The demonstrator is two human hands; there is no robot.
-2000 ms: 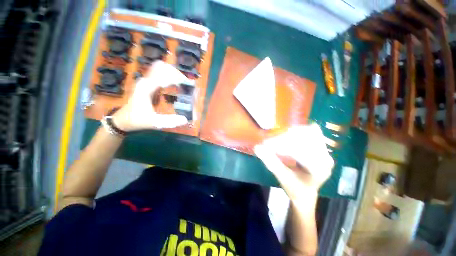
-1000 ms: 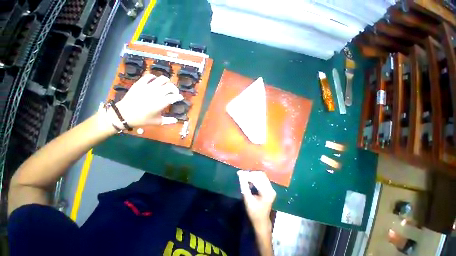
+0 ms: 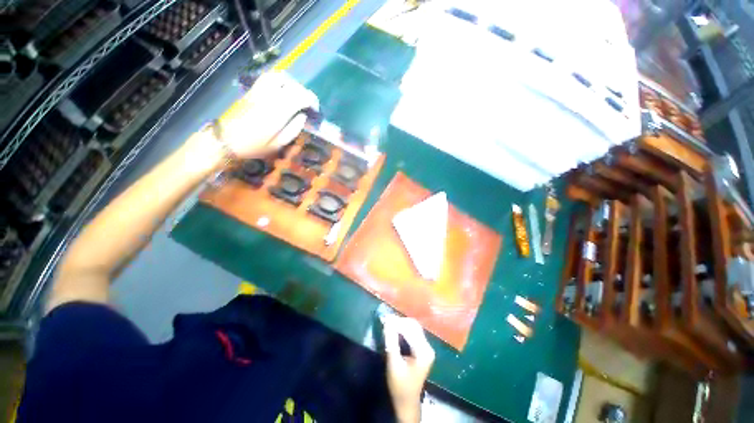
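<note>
My left hand (image 3: 269,116) is over the far left corner of the orange-brown fixture (image 3: 240,206), its fingers curled; whether it holds something is hidden. Black housings (image 3: 327,205) sit in the fixture's nests in two rows. A silver clamp bar (image 3: 347,145) lies along the fixture's far edge, partly hidden by the hand. My right hand (image 3: 408,355) is low at the bench's front edge, fingers bent, with a small dark spot between them that I cannot make out. A folded white wipe (image 3: 426,235) lies on the reddish-orange pad (image 3: 470,268).
Tall white foam trays (image 3: 504,99) stand behind the pad. A yellow-orange knife (image 3: 520,230), a grey strip (image 3: 536,235) and a brush (image 3: 550,223) lie right. Small copper-and-white pieces (image 3: 520,324) are on the green mat. Stacked brown fixtures (image 3: 637,264) stand far right; wire racks (image 3: 91,107) at left.
My left hand has moved from the near nests to the fixture's far left edge. My right hand has moved from beside the wipe down to the bench's front edge. The view has shifted.
</note>
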